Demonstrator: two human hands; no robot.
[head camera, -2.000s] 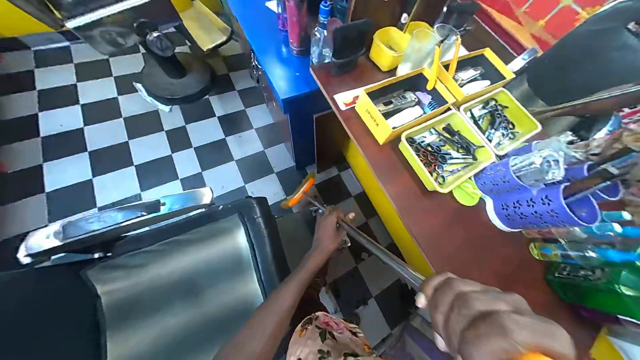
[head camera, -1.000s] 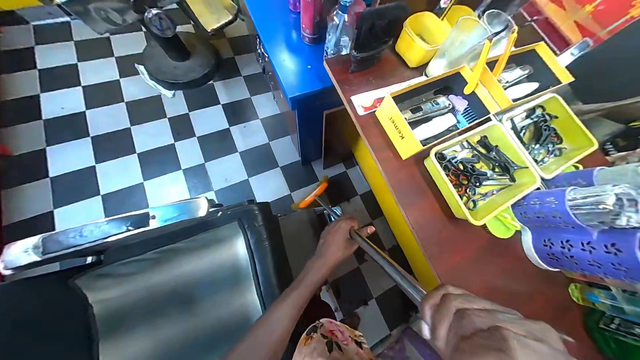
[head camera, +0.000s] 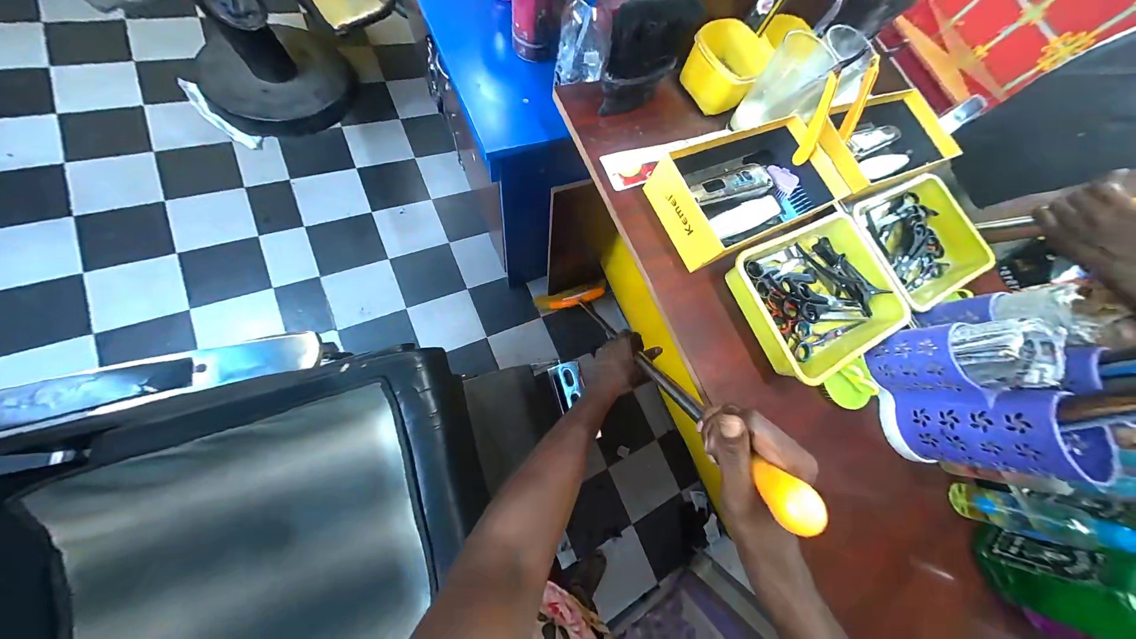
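A long pole with an orange end cap is held in both my hands, slanting down toward the floor. My left hand (head camera: 621, 364) is closed round the lower shaft. My right hand (head camera: 754, 453) grips the upper part, just below the rounded orange end cap (head camera: 792, 501). At the far end of the pole an orange head (head camera: 571, 296) lies low by the yellow base of the counter; whether it touches the floor cannot be told. Its lower side is hidden or too small to make out.
A black padded salon chair (head camera: 240, 524) stands at the left. The brown counter (head camera: 710, 328) at the right bears a yellow tray of scissors (head camera: 812, 302), boxed clippers (head camera: 732, 184) and a purple basket (head camera: 985, 426). Beyond are a blue cabinet (head camera: 497, 89) and a round chair base (head camera: 275, 84).
The orange head has moved to the base of the counter. My right hand, near the counter's front edge, now shows the pole's orange end cap. The view has shifted somewhat.
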